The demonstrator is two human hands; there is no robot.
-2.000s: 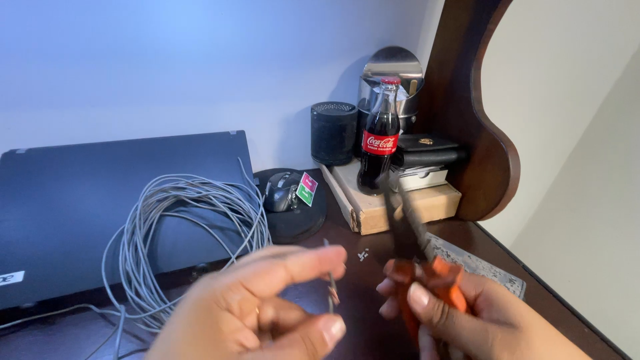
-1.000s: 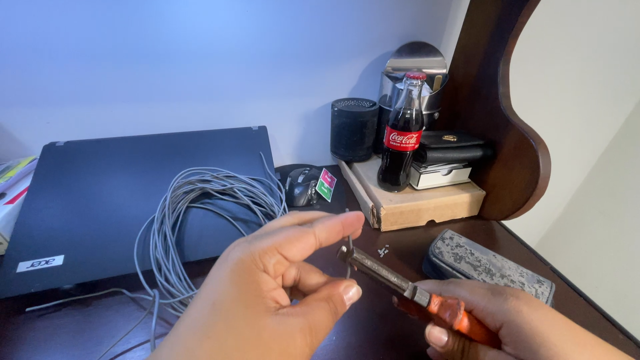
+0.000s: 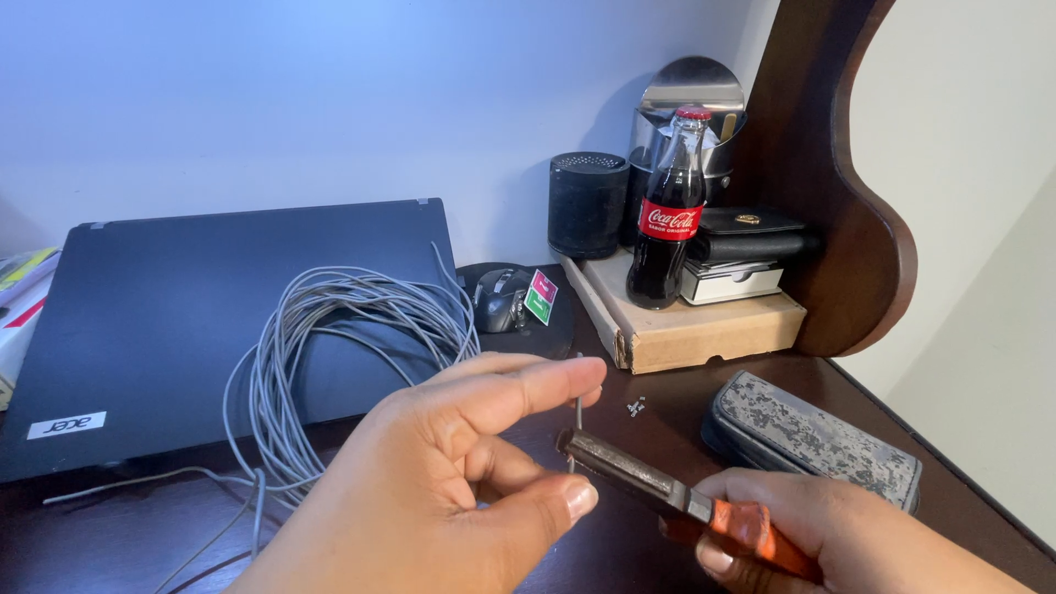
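Between the fingertips and thumb of my left hand point(image 3: 487, 462) stands a short piece of grey wire point(image 3: 579, 410), upright. My right hand point(image 3: 792, 520) grips the orange handles of a pair of pliers point(image 3: 631, 470). The dark metal jaws point left and meet the wire between my left fingers; whether they are closed on it cannot be told. A coil of grey cable point(image 3: 285, 371) lies to the left, partly over a closed Acer laptop point(image 3: 190, 330). Several tiny scraps point(image 3: 635, 406) lie on the dark desk beyond the jaws.
A Coca-Cola bottle point(image 3: 667, 223) and a black wallet point(image 3: 747, 235) on a small white box point(image 3: 733, 283) rest on a cardboard box point(image 3: 718, 330). Nearby are a black cylinder point(image 3: 587, 206), a mouse point(image 3: 499, 301), a patterned zip case point(image 3: 817, 433) and a curved wooden side panel point(image 3: 866, 247).
The pliers, held up and apart from the wire two seconds ago, have come down and left to the wire in my left fingers. Since one second ago little has changed.
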